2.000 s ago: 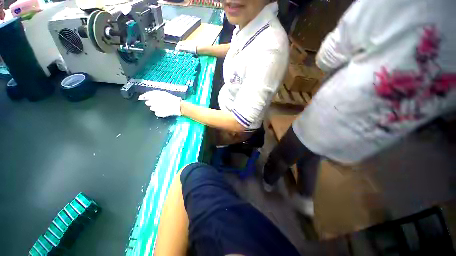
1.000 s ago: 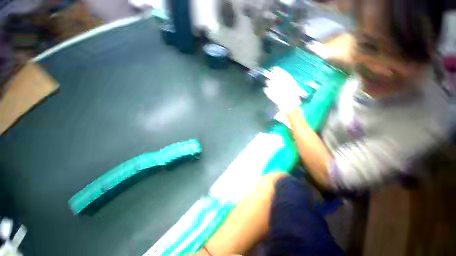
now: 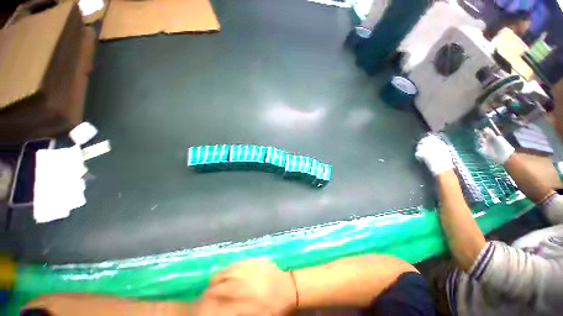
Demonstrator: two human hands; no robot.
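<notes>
A row of teal blocks with pale stripes stands in a gently curved line on the dark green bench. No hand touches it. My right hand is bare and lies at the green-covered bench edge, below the row, with a thin cord at its wrist. Its fingers are blurred, so its grip is unclear. My left forearm runs along the bottom left edge of the picture towards my right hand. My left hand is not clearly distinguishable there, partly hidden or cut off.
At right, a worker's white-gloved hands are by small teal pieces and a white machine. Dark rolls stand beside it. At left are brown cartons, white paper slips and a phone. Flat cardboard lies at the back.
The view has swung left, so the block row sits near the centre and the machine at right. My right hand now shows at the bottom. The worker's gloved hands have shifted around the teal pieces.
</notes>
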